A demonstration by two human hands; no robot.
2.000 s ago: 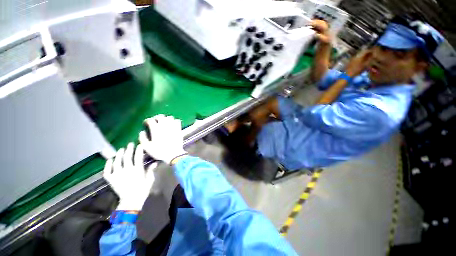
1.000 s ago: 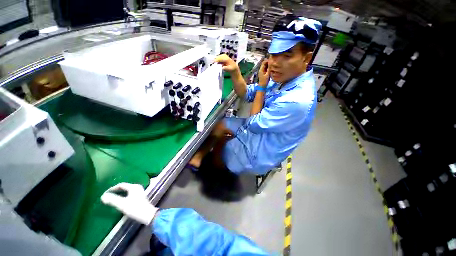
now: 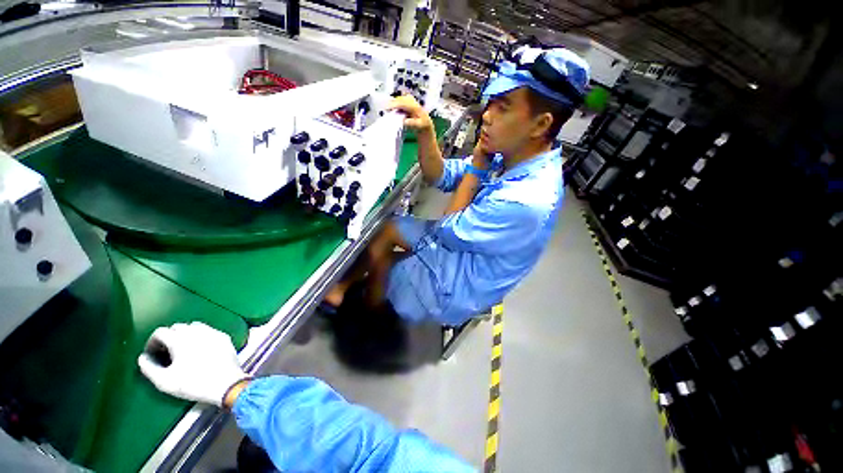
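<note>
My right hand, in a white glove, rests at the near edge of the green work surface, beside the silver edge rail. Its fingers are loosely curled around a dark gap, and I see no held object. My left hand is not in view. The near white enclosure is cut off by the left edge; two black knobs show on its side. Ahead stands a larger open white enclosure with red cables inside and a front panel bearing several black connectors.
A coworker in a blue smock and cap sits beside the line, one hand on the front panel's top edge and the other near the head. Another white unit stands farther along. Yellow-and-black tape crosses the grey floor; dark racks stand right.
The view has swung right and up. My left hand has left the picture. My right hand has stayed by the rail and shows lower left. The coworker's head has turned towards the enclosure.
</note>
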